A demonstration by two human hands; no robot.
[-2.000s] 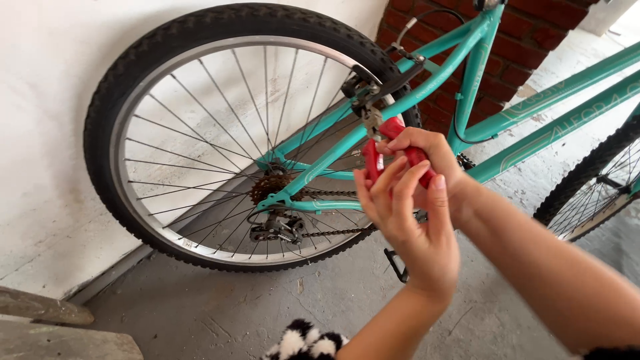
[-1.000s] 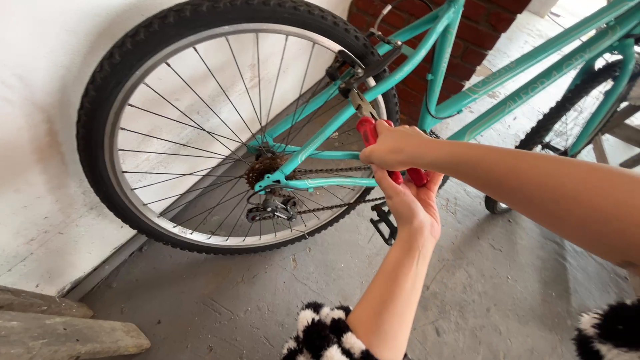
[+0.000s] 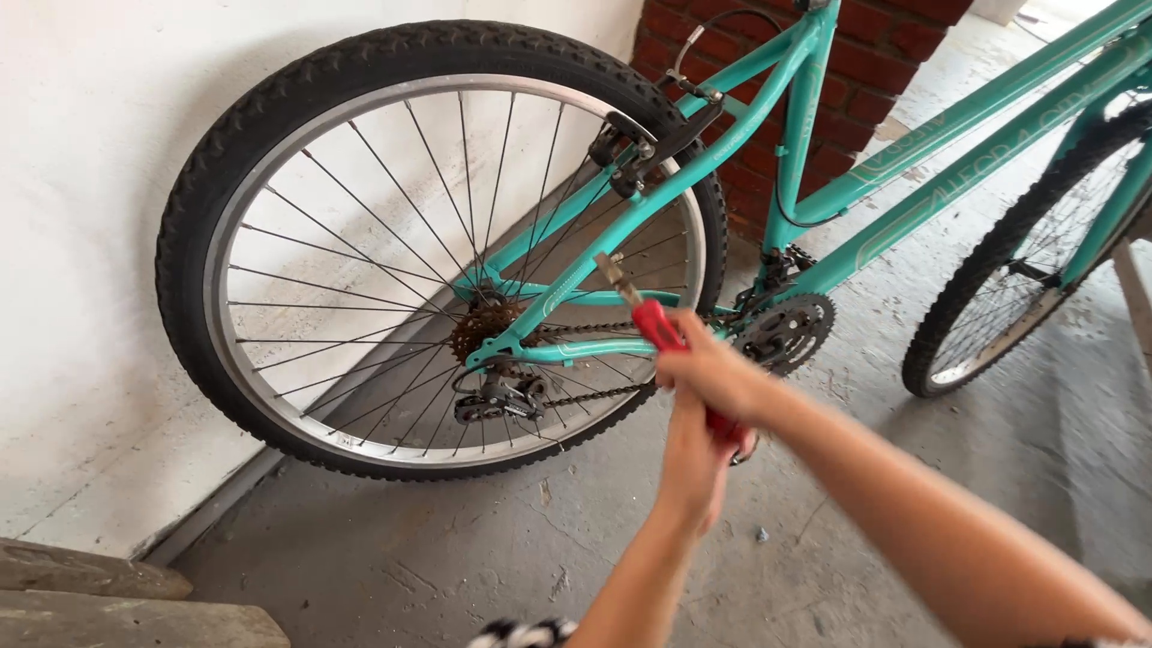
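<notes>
Red-handled pliers [image 3: 659, 326] are gripped by both hands, their metal jaws pointing up and left in front of the turquoise bicycle frame [image 3: 621, 225]. Around the lower part of the handles is my left hand [image 3: 695, 459]. My right hand [image 3: 711, 364] holds them higher up, crossing over the left one. Above the jaws sits the rear brake arm [image 3: 679, 139], with a visible gap between them. The rear wheel's tire [image 3: 193, 171], the rusty rear sprockets [image 3: 486, 333] and the rear derailleur [image 3: 499, 400] are left of the hands. Whether the jaws hold something is too blurred to tell.
A white wall [image 3: 81, 225] stands behind the rear wheel, with a brick pillar [image 3: 864, 72] beyond the frame. The chainring [image 3: 787, 333] is close to my right hand. Wooden boards [image 3: 117, 621] lie at the lower left; the front wheel [image 3: 945, 315] is at the right.
The pliers and both hands have moved down, away from the rear brake, where the jaws were in both earlier frames.
</notes>
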